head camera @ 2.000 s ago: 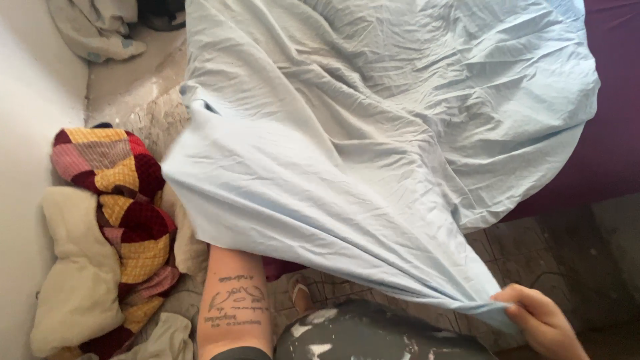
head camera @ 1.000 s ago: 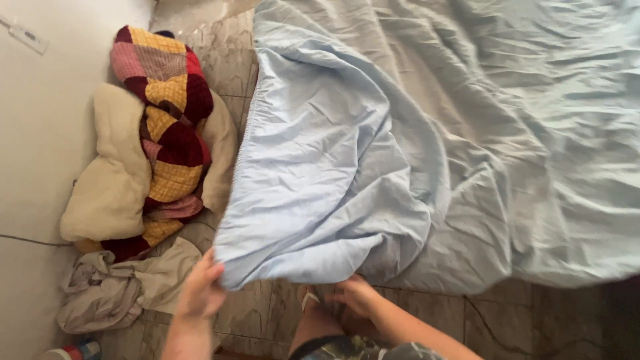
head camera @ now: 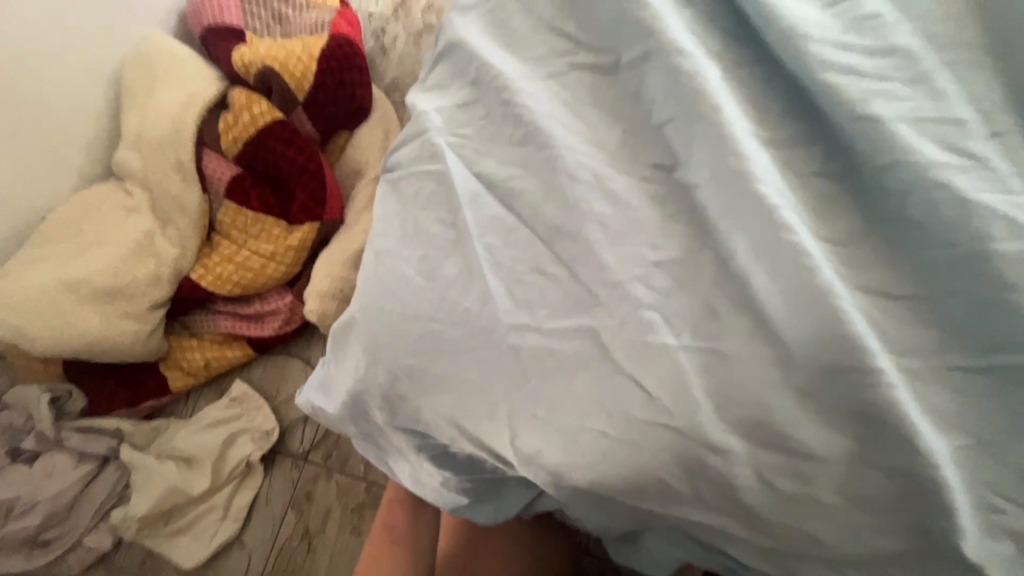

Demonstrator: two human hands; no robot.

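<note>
A light blue fitted sheet (head camera: 560,288) with many creases spreads across the middle and right of the view, over the corner of the bed. Its gathered edge hangs down at the lower left. One forearm rises from the bottom edge beside a bare leg and passes under this hanging edge, so the hand on it is hidden by the cloth. The other hand is not visible either. What the hidden fingers touch or hold cannot be seen.
On the tiled floor (head camera: 320,496) at the left lie a red, yellow and pink patchwork blanket (head camera: 272,168) with cream fleece (head camera: 104,264), and crumpled pale cloths (head camera: 200,472). A white wall (head camera: 56,104) stands beyond them.
The sheet's corner, folded back on top a second ago, now lies spread down over the bed corner. Both hands, visible then at its edge, have gone out of sight. The view is closer.
</note>
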